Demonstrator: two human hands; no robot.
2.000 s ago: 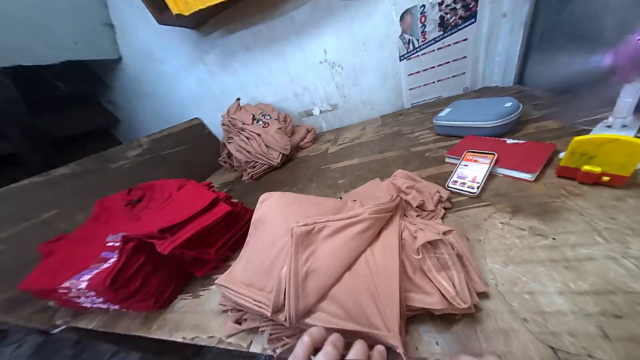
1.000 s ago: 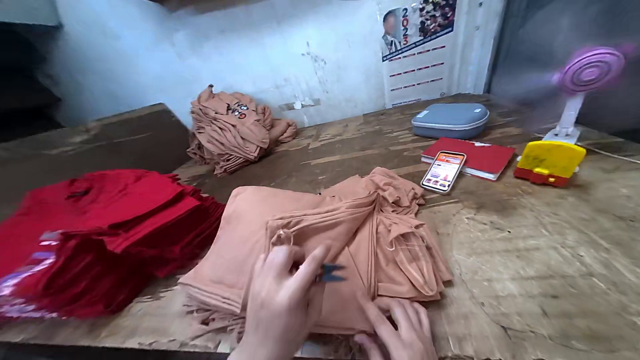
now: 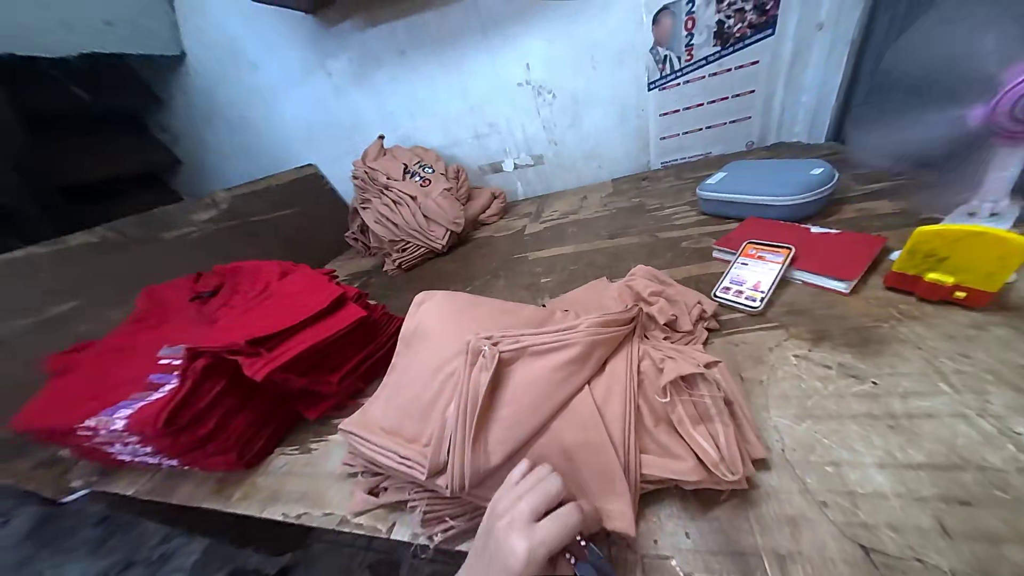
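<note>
My left hand (image 3: 528, 516) is at the bottom centre, its fingers curled against the front edge of a stack of folded peach-brown fabric pieces (image 3: 552, 384). A small dark tool (image 3: 592, 558), partly cut off by the bottom edge, shows just right of these fingers, with small pale beads beside it; whether this hand holds it is unclear. My right hand is out of view. The stack's upper layers are folded over diagonally, and loose threads hang at its right side. Left of it lies a pile of red garments (image 3: 240, 344) with a printed band.
A heap of peach-brown garments with dark lettering (image 3: 416, 200) rests by the wall. On the right of the wooden table (image 3: 896, 416) are a grey-blue zip case (image 3: 766, 190), a red notebook (image 3: 824, 248), a lit phone (image 3: 752, 276), a yellow-and-red plastic object (image 3: 956, 260) and a pink fan (image 3: 1000, 128).
My left hand has moved off the middle of the peach-brown stack to its front edge. My right hand, on the stack a second ago, has left the view. The dark tool is now lower.
</note>
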